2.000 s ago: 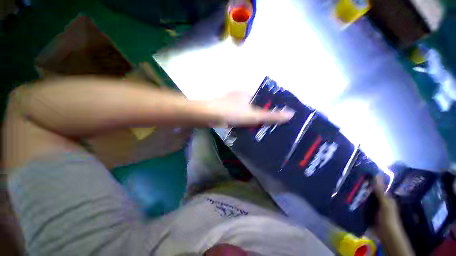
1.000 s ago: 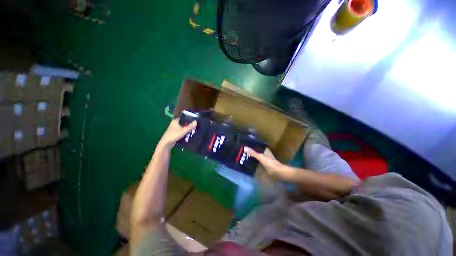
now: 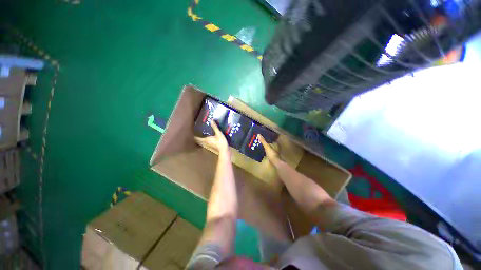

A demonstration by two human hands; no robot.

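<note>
A row of three shrink-wrapped black retail boxes (image 3: 231, 126) with red and white print lies inside the open shipping carton (image 3: 179, 129), along its far wall. My left hand (image 3: 214, 140) grips the row near its left end, thumb on top. My right hand (image 3: 270, 152) grips the right end box. The hidden undersides do not show whether the row rests fully on the carton liner pad (image 3: 293, 151), which shows to the right and on the near side.
A closed carton (image 3: 132, 227) stands on the green floor at lower left. Stacked cartons (image 3: 10, 116) are at the left edge. A large black ribbed object (image 3: 358, 52) hangs over the upper right. The shiny metal table (image 3: 416, 126) and a red stool (image 3: 372, 192) are at right.
The boxes went from a row on the table, under my hands, to above the carton, then down inside it. My view turned left from the table to the floor.
</note>
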